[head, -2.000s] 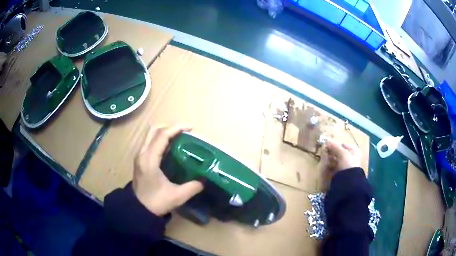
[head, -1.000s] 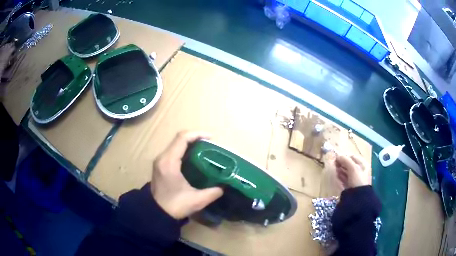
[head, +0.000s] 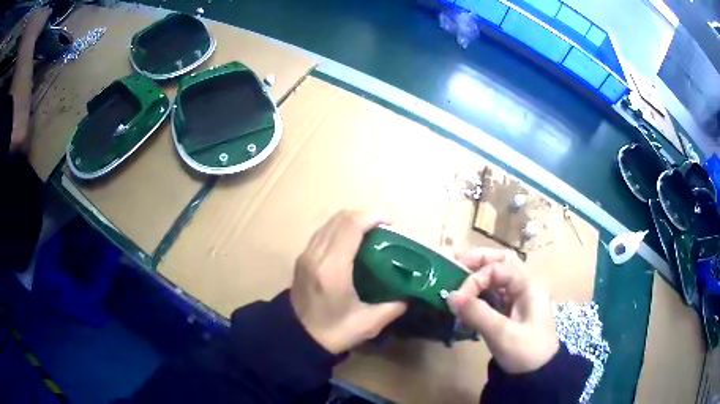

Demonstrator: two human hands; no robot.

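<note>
My left hand (head: 339, 288) grips the rounded end of a glossy green housing (head: 406, 268), held tilted just over the cardboard, its raised oblong recess upward. My right hand (head: 505, 304) is at the housing's right part, thumb and fingers pinching a small silver fitting (head: 445, 294) against the green surface. The right hand hides much of the housing's far end. A heap of silver fittings (head: 583, 335) lies right of my right hand. A stained brown block (head: 505, 209) with whitish bits lies beyond, on a small cardboard pad (head: 553, 264).
Three green housings (head: 227, 118) lie at the left, dark centres up. A white ring-like item (head: 625, 247) lies at the right. Dark housings (head: 675, 201) are stacked far right. Blue bins (head: 545, 39) stand across the bench. Another person's arm (head: 24, 79) is at the far left.
My right hand has moved left from beside the stained block to the housing, with a small fitting at its fingertips. The view has shifted, so the bench items appear further right.
</note>
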